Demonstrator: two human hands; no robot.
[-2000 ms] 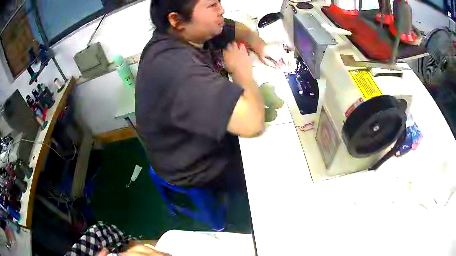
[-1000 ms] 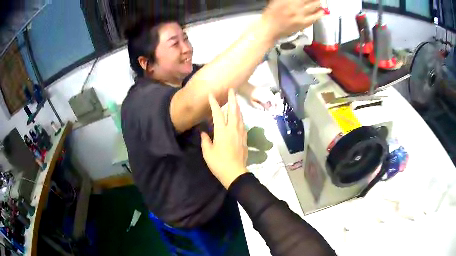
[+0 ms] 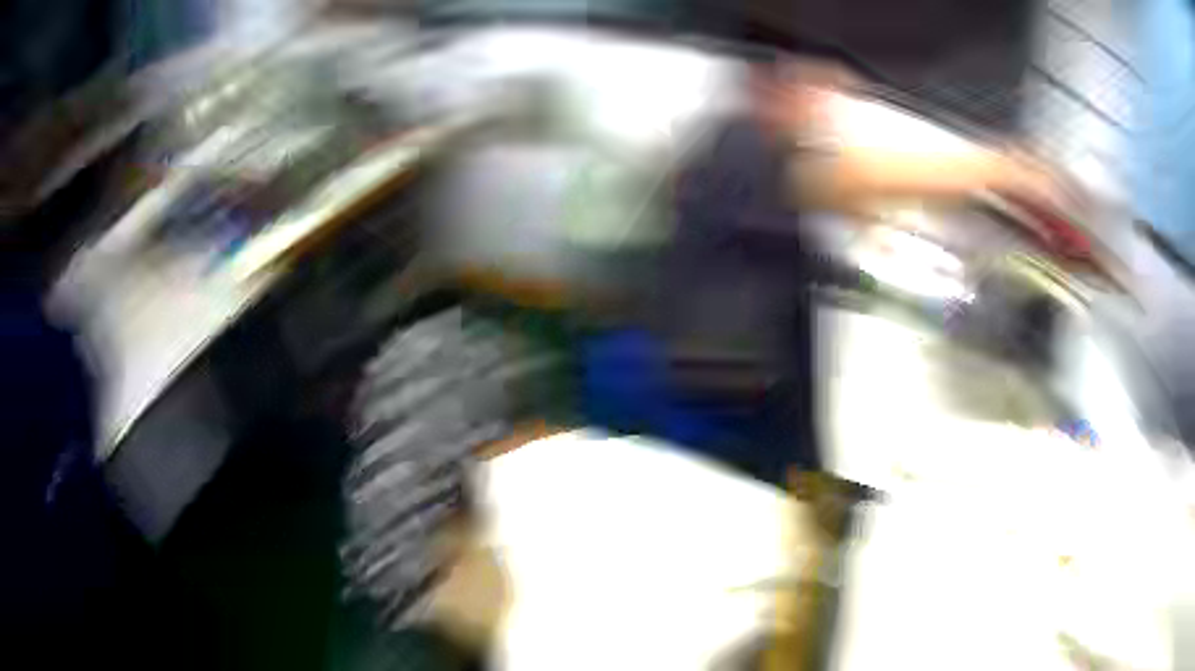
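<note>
The view is strongly blurred. Neither of my hands can be made out. Nearest in front is a white surface [image 3: 629, 551] at the bottom centre. A larger white machine table [image 3: 917, 537] runs down the right side. The sewing machine [image 3: 1016, 308] is a dark and pale smear at the right, with a bright spot beside it. A red smear above it lies where the thread stand was; no separate cones can be told.
A person in a dark shirt [image 3: 734, 275] is at centre right, an arm stretched right over the machine. A checked garment [image 3: 419, 459] with a skin-coloured patch is at lower left, its wearer unclear. Another cluttered table [image 3: 170, 328] is at the left. The floor is dark green.
The view has swung left and down, so the person and machine appear further right. My right hand, open in the middle one second ago, is out of view.
</note>
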